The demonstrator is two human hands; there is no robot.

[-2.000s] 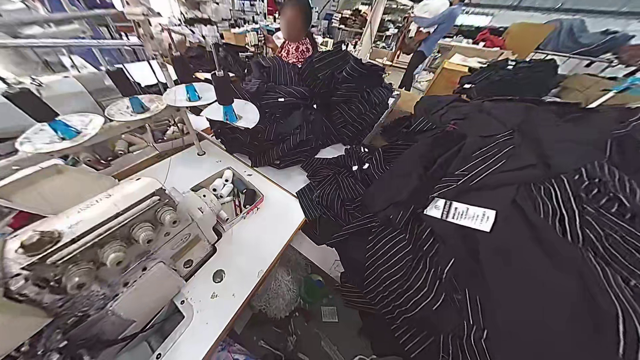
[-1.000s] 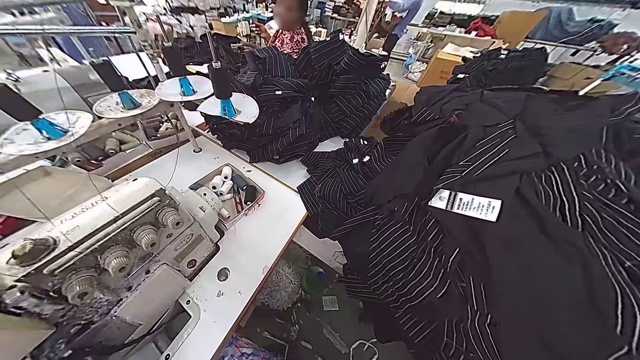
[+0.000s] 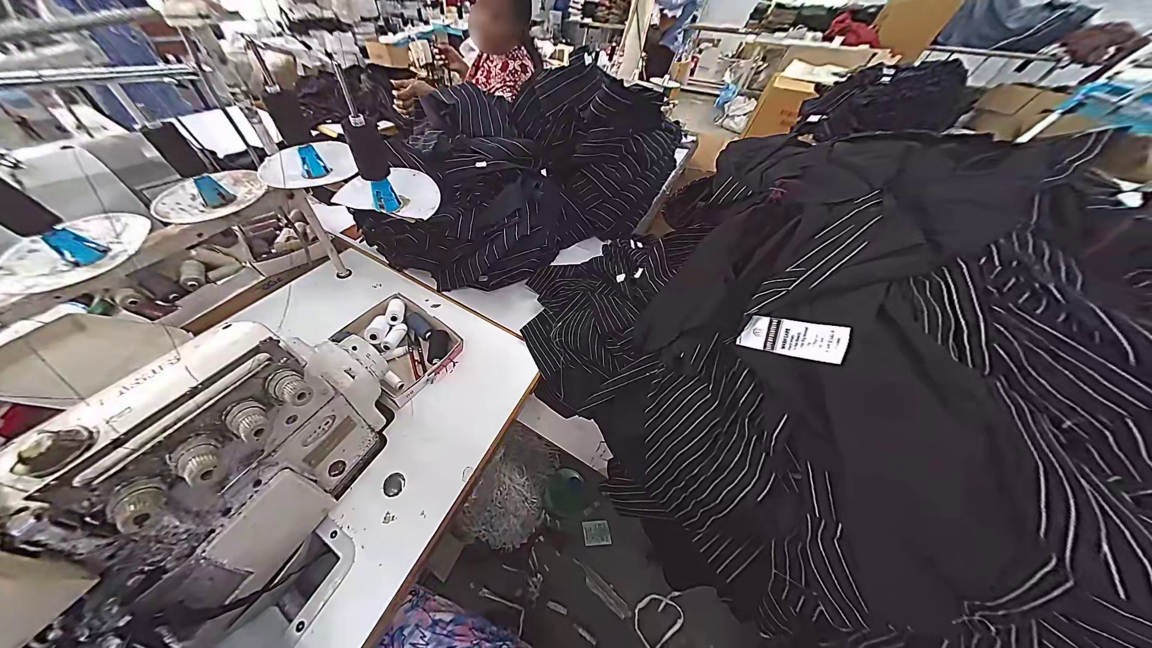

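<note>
Neither my left hand nor my right hand is in the head view. At the lower left an overlock sewing machine stands on a white table. Behind it, black thread cones stand on round white holders. A small open box on the table holds white and dark thread spools. Black garments with white stripes fill the right side in a large heap, and a white label lies on the dark cloth. Another heap of striped garments lies beyond the table.
A person in a red patterned top is behind the far heap. Cardboard boxes stand at the back right. Thread scraps and other litter lie on the floor beside the table edge. Patterned cloth shows at the bottom.
</note>
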